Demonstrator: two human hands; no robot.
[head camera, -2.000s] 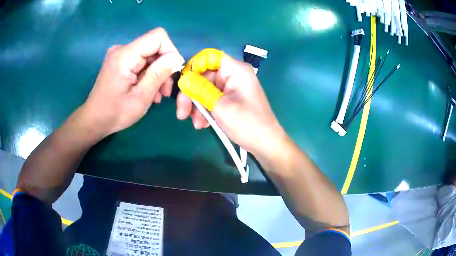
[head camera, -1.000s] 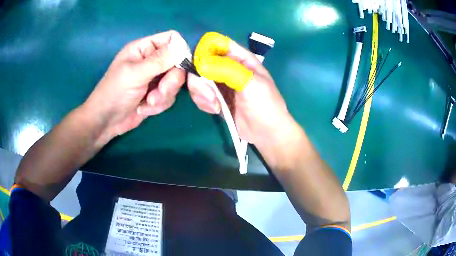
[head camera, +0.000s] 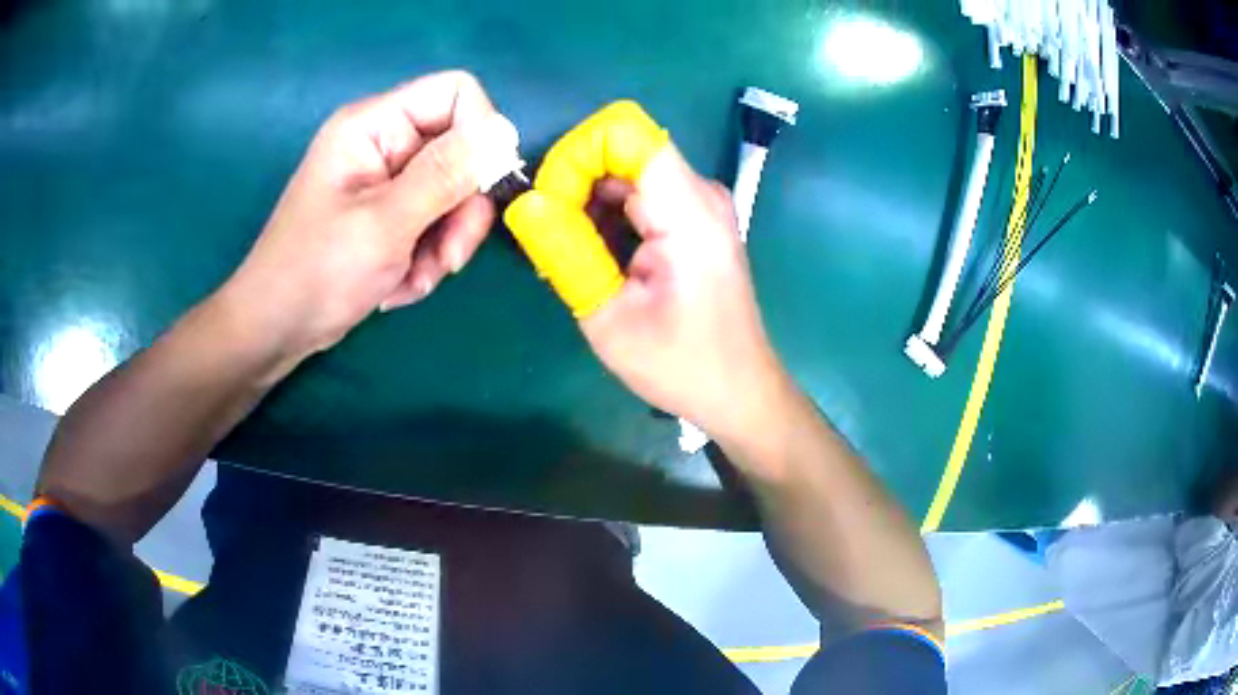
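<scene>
My left hand (head camera: 373, 211) pinches a small white piece, likely a connector housing (head camera: 500, 168), mostly covered by its fingertips. Short dark wires (head camera: 512, 186) run from it to my right hand. My right hand (head camera: 652, 245), with yellow covers on thumb and index finger, pinches these wires close beside the left fingertips. A white-sleeved harness with a wide white connector (head camera: 770, 103) and black-wrapped end shows behind my right hand. A white end (head camera: 692, 436) shows below the hand. Whether it joins the held wires is hidden.
On the green bench (head camera: 842, 421), another white-sleeved harness (head camera: 960, 224) with loose black wires (head camera: 1039, 258) lies at right by the yellow line (head camera: 980, 394). White tubes (head camera: 1066, 54) fan out at the back right. A thin part (head camera: 1212, 340) lies at the right edge.
The white sleeve that hung below my right hand is now mostly out of sight. The wide-connector end has shifted right, and more of its sleeve shows. Both hands stay close together.
</scene>
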